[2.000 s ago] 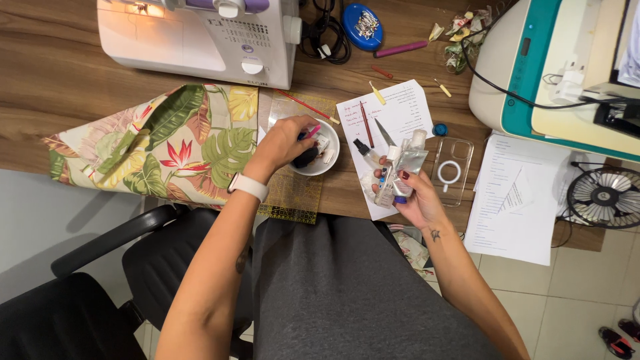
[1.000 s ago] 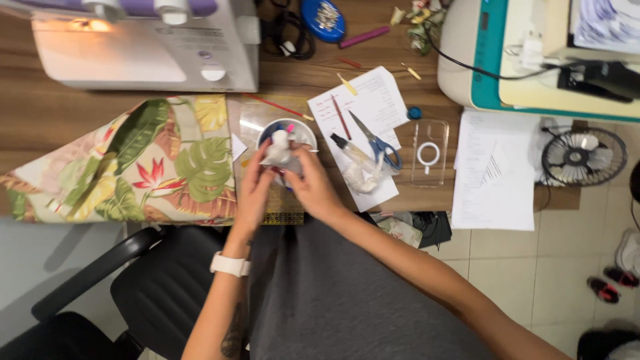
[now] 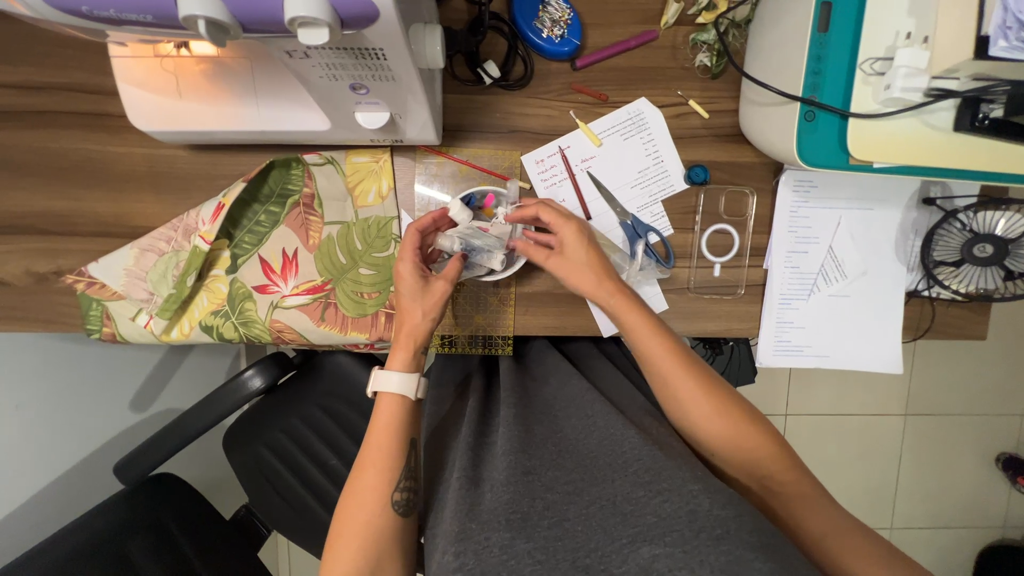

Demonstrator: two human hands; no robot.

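A white round bowl (image 3: 509,270) holding small items stands on a clear quilting ruler with yellow grid lines (image 3: 480,320). Above the bowl, my left hand (image 3: 426,260) holds small clear plastic bottles (image 3: 478,246), one with a white cap. My right hand (image 3: 564,240) is at the bowl's right edge, its fingertips on a small whitish item whose kind I cannot tell. Blue-handled scissors (image 3: 640,232) lie on printed papers (image 3: 646,144), with a clear plastic item (image 3: 612,256) beside them, partly behind my right hand. Floral fabric (image 3: 320,264) lies to the left.
A sewing machine (image 3: 376,72) stands at the back left, a printer (image 3: 832,120) at the right. A blue pin dish (image 3: 547,28), a magenta pen (image 3: 614,50), a clear phone case (image 3: 722,242), stacked papers (image 3: 836,280) and a small fan (image 3: 980,248) are around. A black office chair (image 3: 296,440) is below the table.
My right hand, at the scissors with bottles in it two seconds ago, has moved left to the bowl. The scissors now lie uncovered on the papers. Both hands have drawn slightly apart since one second ago.
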